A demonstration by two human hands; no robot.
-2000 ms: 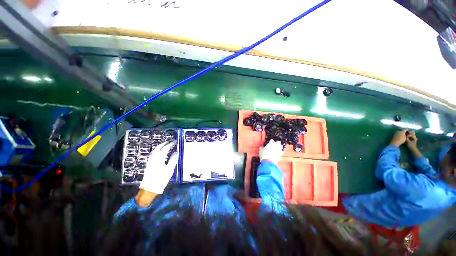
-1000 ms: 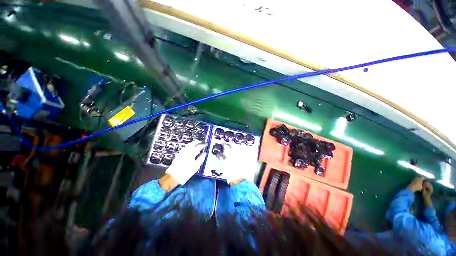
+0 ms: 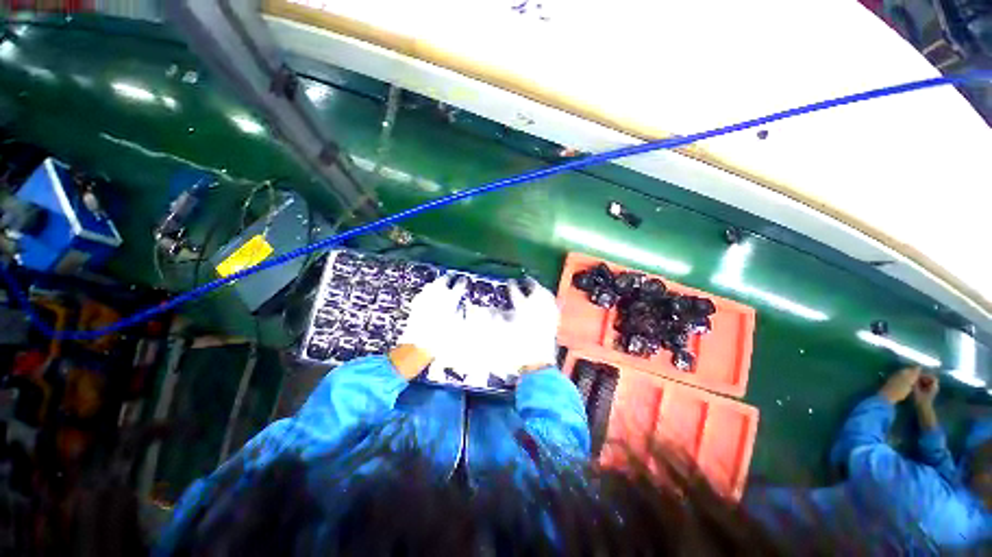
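My left hand (image 3: 435,318), in a white glove, lies over the left part of the whiter tray fixture (image 3: 471,376). My right hand (image 3: 527,324), also white-gloved, lies over its right part, close beside the left. Black parts show between the fingertips of both hands along the fixture's top row. The gloves blend with the white fixture, so whether either hand grips a part cannot be told. The left tray fixture (image 3: 355,307) holds rows of silver-and-black parts. A heap of glossy black parts (image 3: 649,312) lies in the upper orange bin (image 3: 726,346).
The lower orange bin (image 3: 682,425) has compartments, one with stacked dark ribbed parts (image 3: 594,391). A blue air line (image 3: 490,187) crosses the view. A grey-blue box (image 3: 272,272) and a blue device (image 3: 63,223) stand left. Another person's hands (image 3: 912,384) show at right.
My left hand has moved right, off the filled fixture and onto the whiter one. My right hand has moved from the heap to the same fixture. The view has also turned and shifted.
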